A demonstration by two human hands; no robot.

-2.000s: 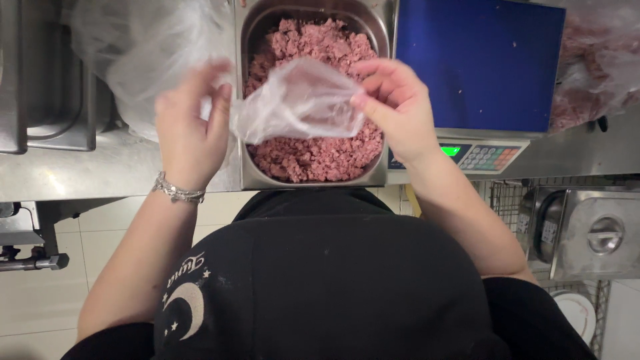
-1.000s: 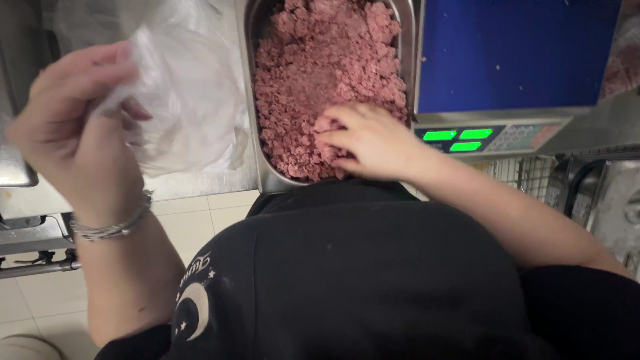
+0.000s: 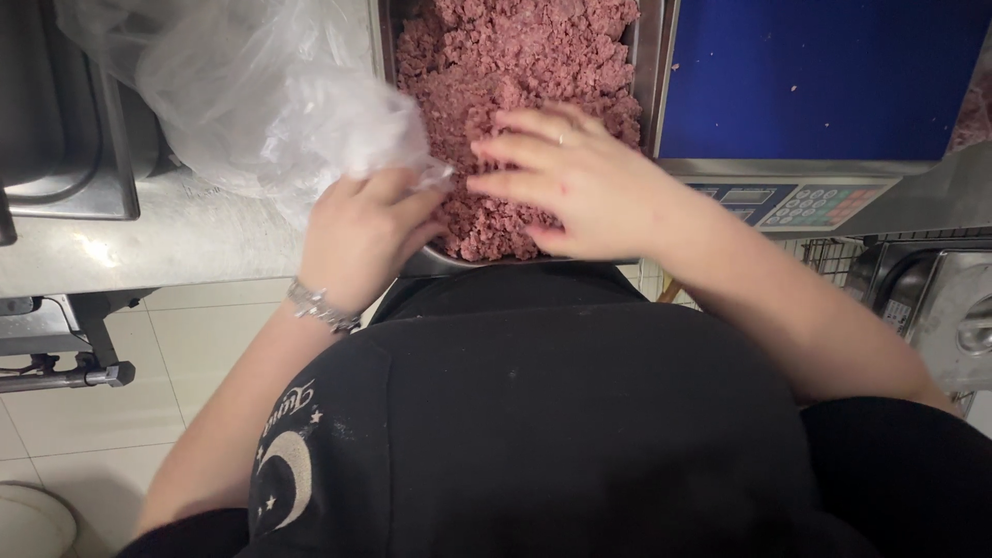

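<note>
Raw minced meat (image 3: 535, 70) fills a deep stainless steel pan (image 3: 651, 85) at the top middle of the head view. My right hand (image 3: 581, 186) lies over the meat near the pan's right side, fingers spread and pointing left, with nothing seen gripped. At the pan's left edge my left hand (image 3: 372, 225) has its fingertips on the corner of a clear plastic bag (image 3: 349, 132), which is bunched up over the pan's left rim. More thin plastic bags (image 3: 225, 85) lie heaped on the steel counter to the left.
A digital scale with a blue platform (image 3: 806, 77) and keypad (image 3: 821, 203) stands right of the pan. Steel pans (image 3: 70, 139) sit at the far left on the counter (image 3: 155, 248). A steel lid (image 3: 957, 318) and wire rack (image 3: 833, 260) are lower right.
My left hand has come in from the far left to the pan's left edge with the clear plastic. My right hand stays over the meat, its fingers now more spread. The scale's green digits no longer show.
</note>
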